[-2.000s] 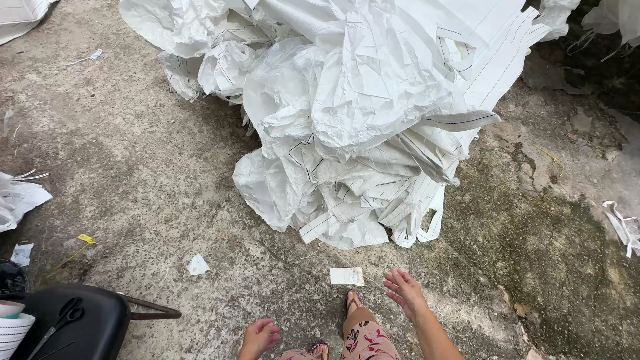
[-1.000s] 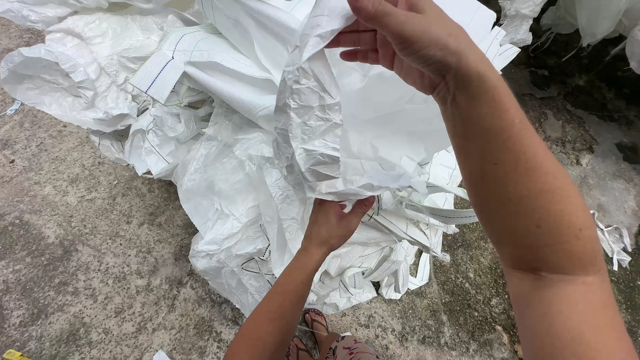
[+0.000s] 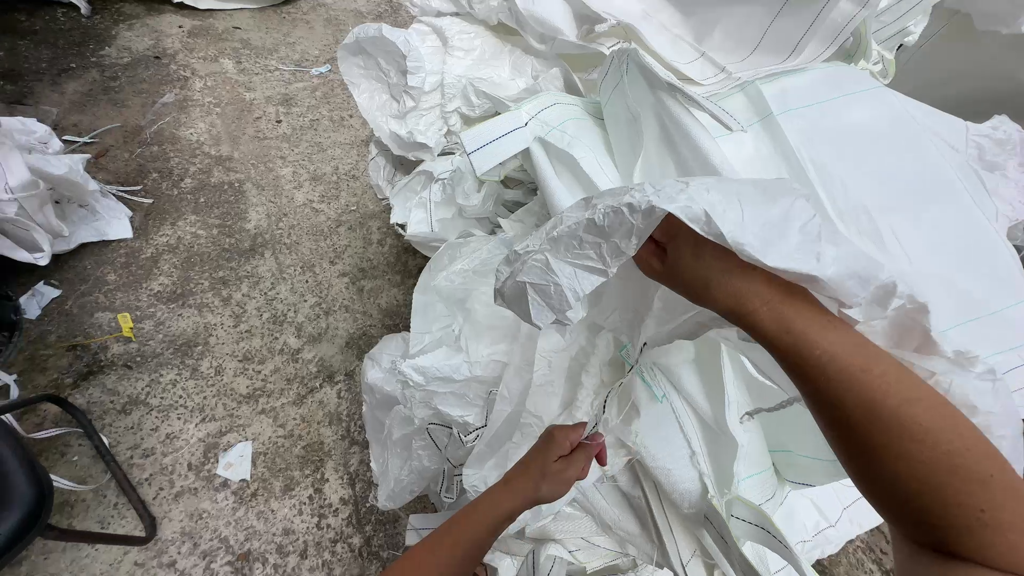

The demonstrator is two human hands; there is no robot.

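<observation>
A large heap of white woven plastic sacks (image 3: pixel 832 136), some with dark or green stitched lines, fills the middle and right of the head view. Low in the heap, my left hand (image 3: pixel 564 460) pinches a white strip with a black dashed line (image 3: pixel 620 388), its fingers closed around the end. Higher up and to the right, my right hand (image 3: pixel 668 248) reaches under a crinkled, thin white sheet (image 3: pixel 584 248). The sheet drapes over its fingers, so their grip is hidden.
Stained concrete floor (image 3: pixel 264 280) lies to the left. On it are a paper scrap (image 3: pixel 235 462), a yellow plastic tag (image 3: pixel 126 326) and a smaller white sack pile (image 3: pixel 64 192). A black chair with a metal frame (image 3: pixel 144 512) stands at lower left.
Both hands were empty over the floor at first, then took hold of the white material. Since then my left hand has come to pinch the dashed strip, while my right hand has gone under the sheet.
</observation>
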